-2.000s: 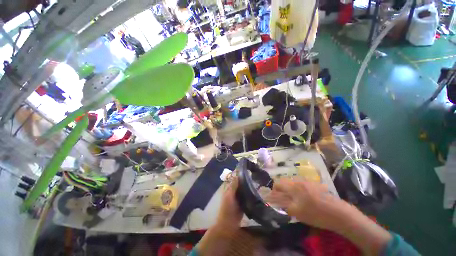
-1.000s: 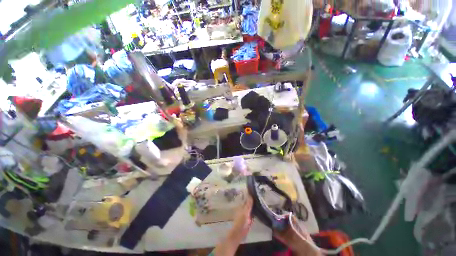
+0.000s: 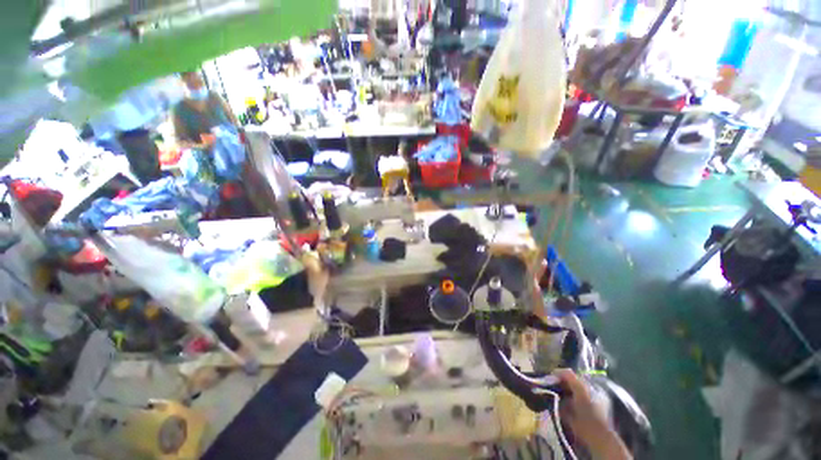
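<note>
The black headset, a curved band with a pale inner edge and a black strap, is held up over the right part of the sewing bench. My right hand grips its right end. A white cable hangs from the headset beside this hand. My left hand is not in the picture. Below the headset, a cream sewing machine is set in the bench. A long dark fabric panel lies to its left, with a small white piece at its edge.
Thread cones stand behind the bench. A pale printed bag hangs above. A red crate holds blue cloth. A person is at the far left. Green floor shows at right. Blurred green fan blades cross the upper left.
My left hand has let go of the headset and left the picture. My right hand has moved the headset up and right. The white cable now hangs down. The view has tilted upward.
</note>
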